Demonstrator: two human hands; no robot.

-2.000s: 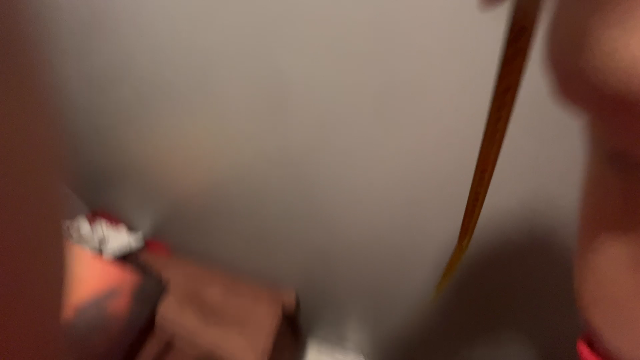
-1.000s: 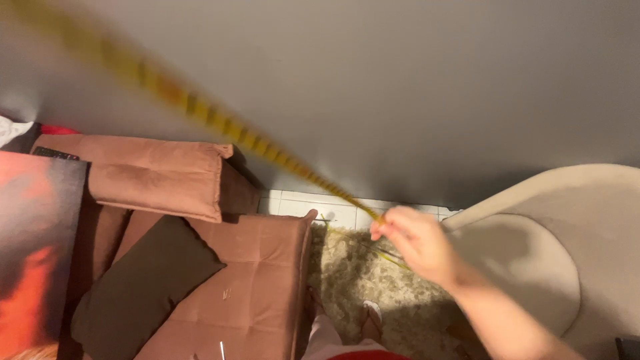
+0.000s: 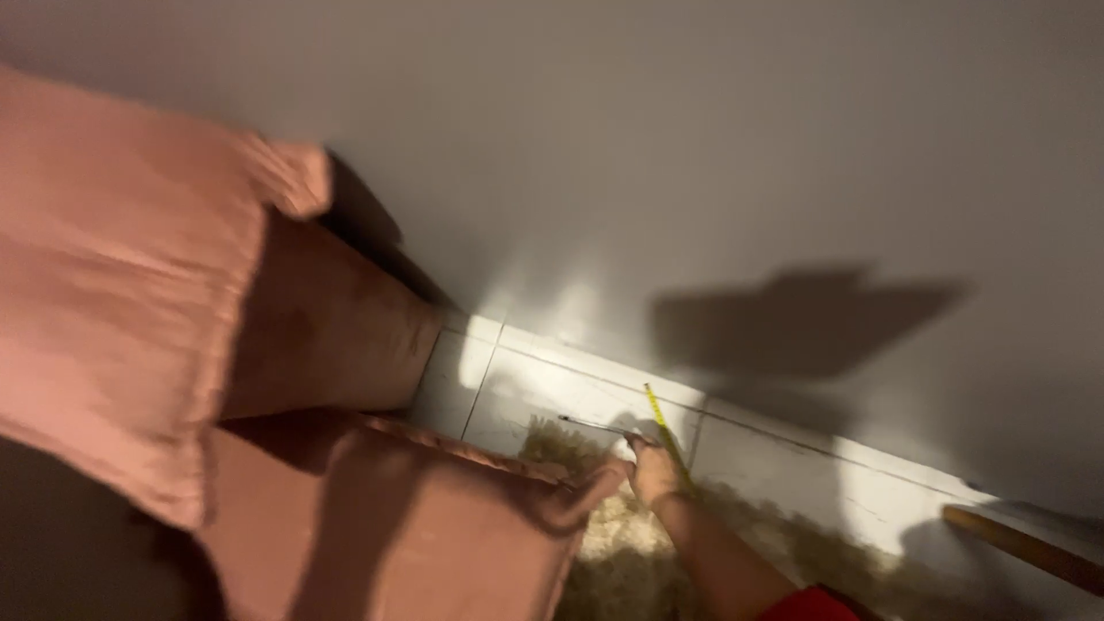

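Observation:
My right hand (image 3: 653, 473) reaches down from the lower right, low over the floor beside the sofa's edge. Its fingertips are closed on one end of a thin metal rod-like tool (image 3: 593, 424), whose far end points left; the exact kind cannot be told. Just behind the hand, a strip of yellow measuring tape (image 3: 661, 416) slants across the white floor tiles toward the wall, its lower part hidden by my wrist. My left hand is out of view.
The pink fabric sofa (image 3: 483, 526) fills the lower left, with its arm (image 3: 112, 259) above. A grey wall (image 3: 561, 172) rises behind the tiles (image 3: 535, 388). A shaggy rug (image 3: 630, 578) lies under my forearm. A blurred brown bar-shaped edge (image 3: 1026, 548) is at right.
My right hand held the measuring tape a second ago; now it grips the thin metal tool near the floor, with the tape lying behind it. The view has moved strongly.

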